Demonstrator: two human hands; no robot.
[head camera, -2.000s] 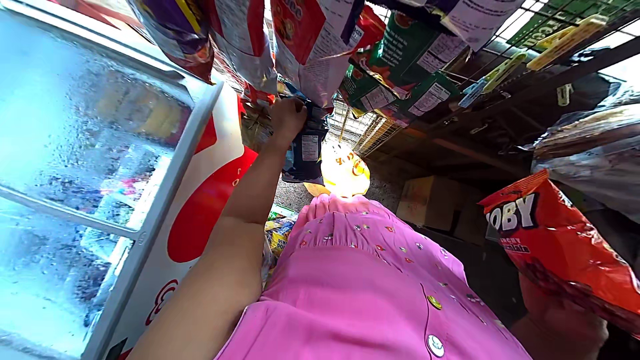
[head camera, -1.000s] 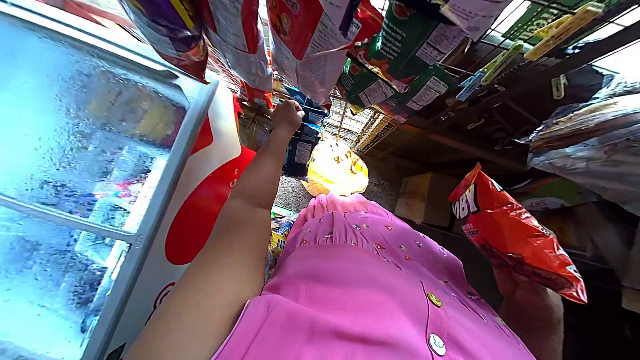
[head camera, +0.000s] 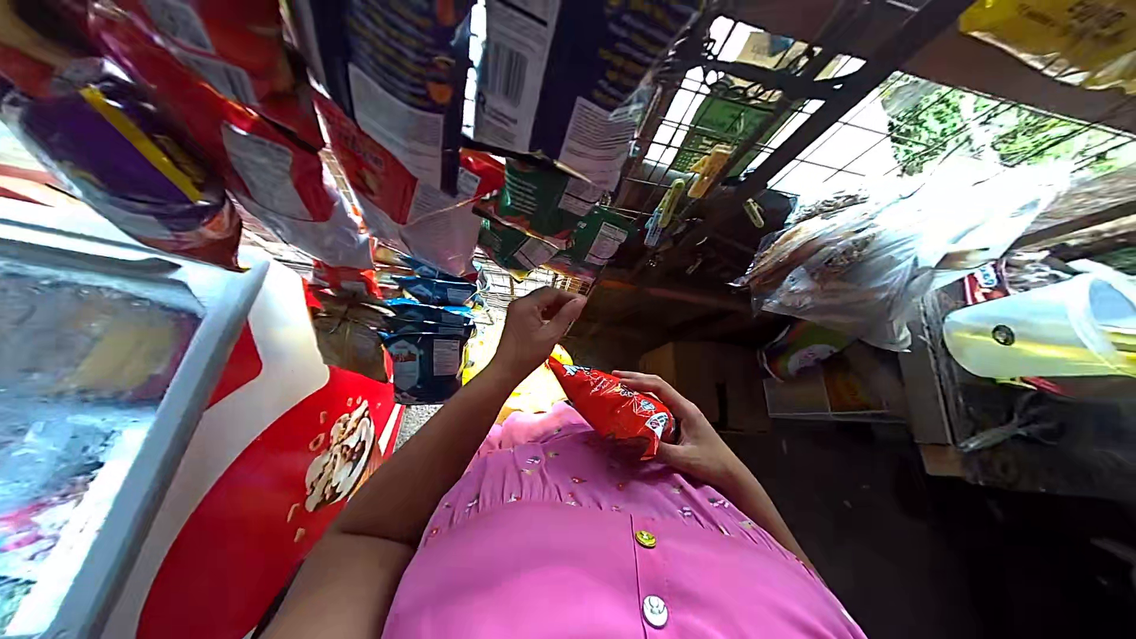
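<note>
My right hand (head camera: 688, 435) grips a red foil snack bag (head camera: 617, 410) in front of the pink dress, its narrow top corner pointing up and left. Just above that corner is my left hand (head camera: 540, 328), fingers curled with thumb near the forefinger; whether something thin is pinched there cannot be made out. Left of the left hand hang dark blue snack packs (head camera: 428, 359). Green packs (head camera: 596, 240) hang above it, beside larger navy packs (head camera: 568, 89).
A glass-topped freezer (head camera: 191, 373) with a red and white side stands at the left. Purple (head camera: 124, 160) and red bags hang over it. To the right are a cardboard box (head camera: 701, 382), clear plastic bags (head camera: 852, 257) and a translucent container (head camera: 1034, 328). Clothes pegs (head camera: 710, 169) hang near the wire grille.
My left hand has left the hanging dark blue packs and come close to the red bag. My right hand has brought that bag from the far right to in front of my body.
</note>
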